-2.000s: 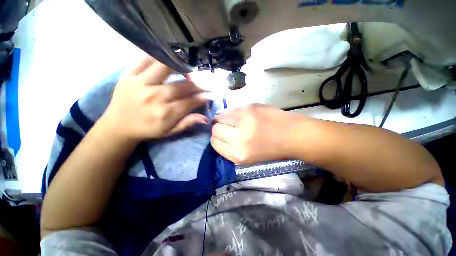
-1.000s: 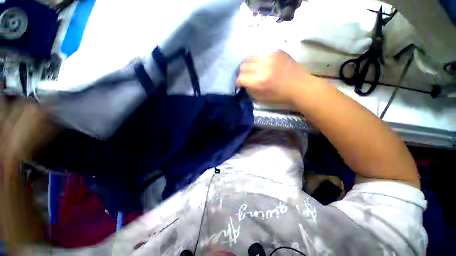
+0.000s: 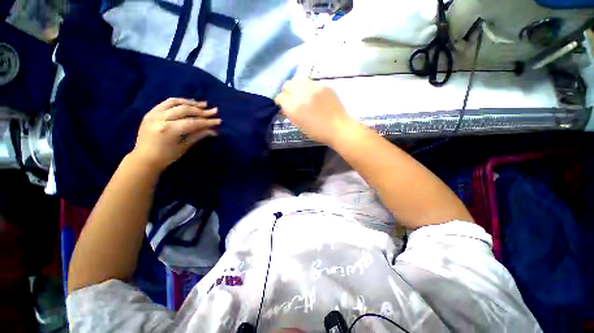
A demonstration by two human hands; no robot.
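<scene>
A navy garment body (image 3: 98,110) is spread over the front edge of the table and hangs down toward the lap. A light grey panel with navy stripes (image 3: 260,39) lies behind it and reaches toward the lit needle area (image 3: 322,10) at the top. My left hand (image 3: 174,133) rests on the navy cloth, palm down, with its fingers a little bent; whether it grips any cloth is unclear. My right hand (image 3: 309,109) has its fingers closed on the right edge of the navy cloth.
Black scissors (image 3: 433,62) lie on the table at the right, beside crumpled white cloth (image 3: 397,23). A ruled tape (image 3: 417,123) runs along the front edge. A red-rimmed crate (image 3: 485,195) holds navy cloth (image 3: 544,227) at lower right. A grey striped piece (image 3: 189,237) hangs below the navy cloth.
The navy cloth has been spread up over the left of the table, with the grey panel behind it. My left hand has come from the far left onto the navy cloth. The view has shifted.
</scene>
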